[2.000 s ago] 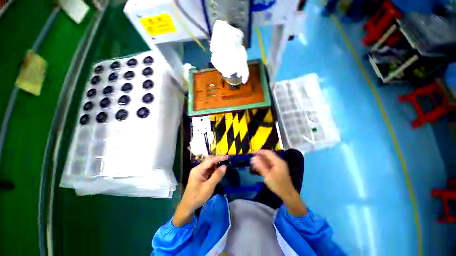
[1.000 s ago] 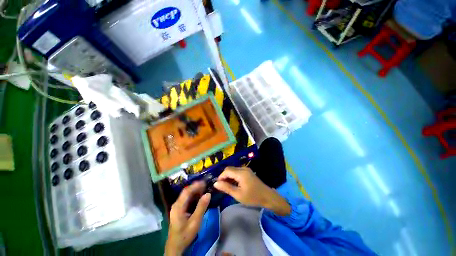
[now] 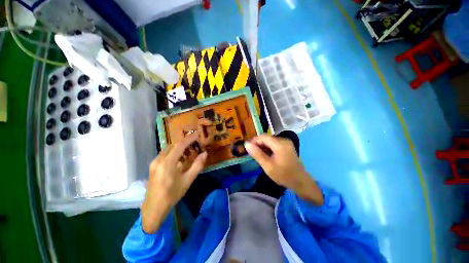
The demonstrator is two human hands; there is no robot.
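Observation:
The orange-brown fixture plate (image 3: 224, 108) with a green frame lies close in front of me. A dark spiky nest (image 3: 221, 127) sits at its middle. My right hand (image 3: 277, 159) is at the plate's lower right, thumb and index pinched at the edge of a round black part (image 3: 238, 148). My left hand (image 3: 175, 167) is over the plate's lower left, its fingers spread and slightly blurred. Small dark pieces show behind the left fingers; I cannot tell whether the hand holds one.
The left parts tray (image 3: 97, 159) holds rows of black discs. The clear right parts tray (image 3: 295, 87) lies right of the striped cover (image 3: 213, 72). The white-wrapped machine head (image 3: 95, 56) hangs over the left tray's back. Red stools (image 3: 427, 61) stand far right.
The fixture plate has come out from under the head toward me. Both hands have moved from the machine's front edge onto the plate. A round black part now shows at the right fingertips.

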